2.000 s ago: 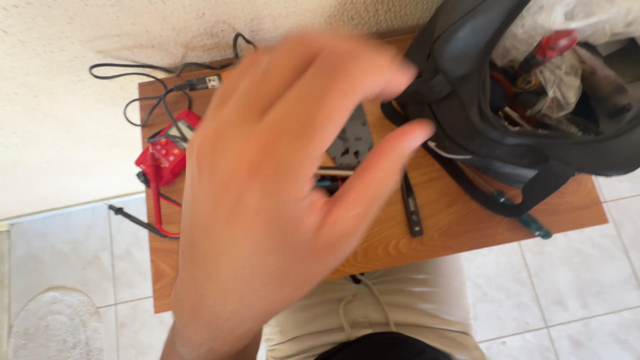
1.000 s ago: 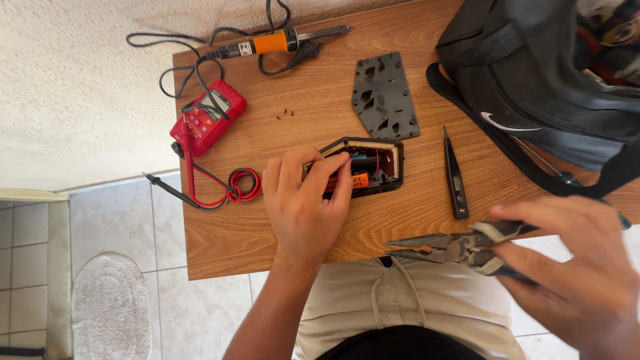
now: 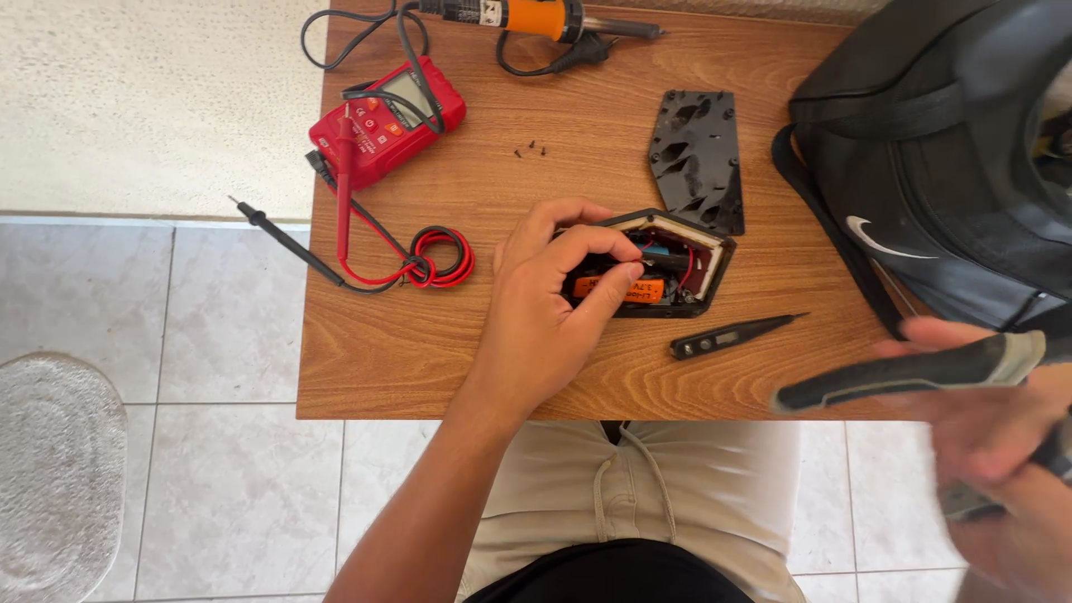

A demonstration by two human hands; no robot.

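My left hand point(image 3: 557, 306) reaches into an open black-framed electronic device point(image 3: 722, 266) on the wooden table, thumb and forefinger pinched together on what seems a thin wire. Inside lie an orange Li-ion cell point(image 3: 645, 291), a blue part point(image 3: 656, 249) and red wires. My right hand point(image 3: 997, 444), blurred at the right edge, holds pliers point(image 3: 904, 368) by their dark grey handles; the jaws are out of view. A black pen-like tester point(image 3: 729, 337) lies just right of the device. The black back cover point(image 3: 697, 159) lies beyond it, with small screws point(image 3: 531, 149) to its left.
A red multimeter point(image 3: 385, 126) with coiled probe leads point(image 3: 442, 258) sits at the left of the table point(image 3: 402, 360). An orange-handled soldering iron point(image 3: 536, 18) lies along the back. A black bag point(image 3: 904, 167) with a strap stands at the right, a thin metal shaft beside it.
My right hand has moved right with the pliers, whose jaws no longer point toward the device. My left hand stays at the device. The tester lies at a different angle. The view has shifted.
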